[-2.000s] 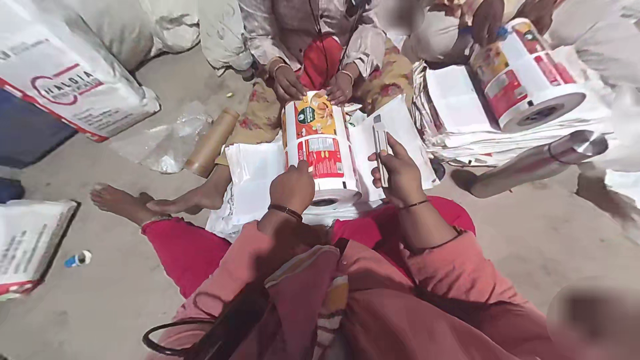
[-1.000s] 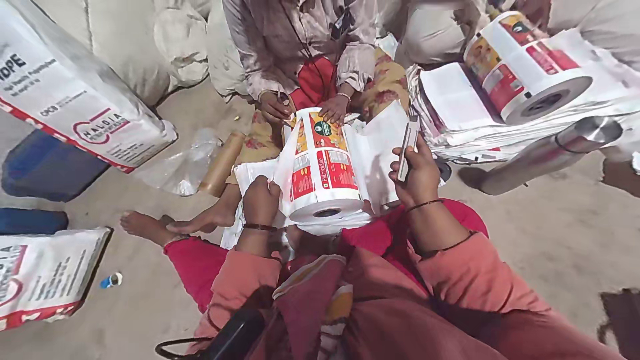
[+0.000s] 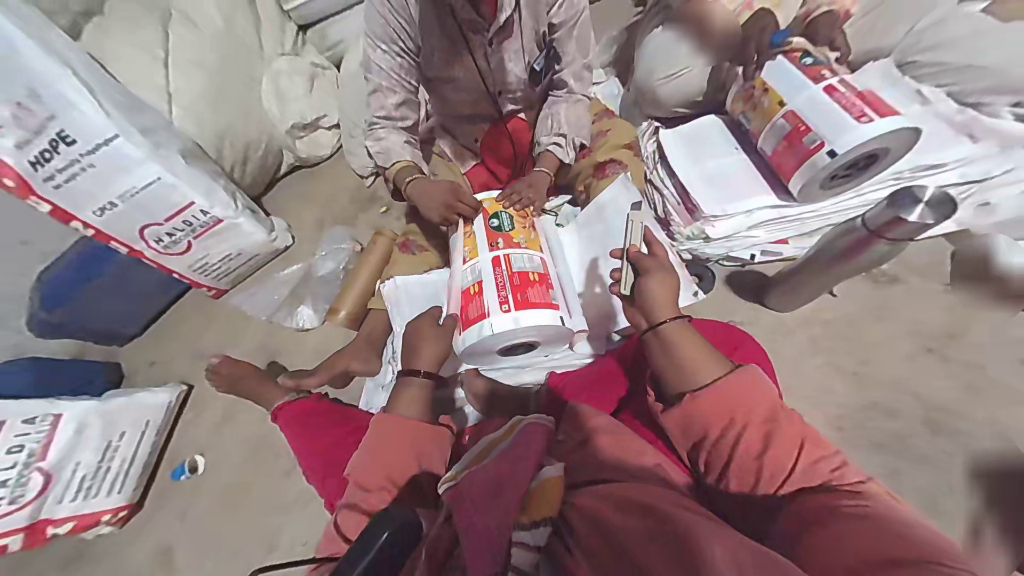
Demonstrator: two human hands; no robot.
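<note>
A roll of printed plastic film (image 3: 512,280), red, yellow and white, lies on white sheets (image 3: 596,232) between me and a seated co-worker. My left hand (image 3: 428,344) is at the roll's near left side, its fingers closed on the loose edge of the film. My right hand (image 3: 652,280), to the right of the roll, holds a slim, pale-handled utility knife (image 3: 634,248) upright; whether its blade is out is unclear. The co-worker's hands (image 3: 484,198) press on the far end of the roll.
A second printed roll (image 3: 832,136) rests on stacked white sheets at the right, near another person's hands. A steel bottle (image 3: 848,256) lies close by. At left are printed sacks (image 3: 120,160), a cardboard tube (image 3: 362,280), clear plastic (image 3: 308,284) and a bare foot (image 3: 248,380).
My left hand was out to the left of the roll a second ago, pulling film; now it is against the roll's side. The knife stays in my right hand. The co-worker's hands have come closer together.
</note>
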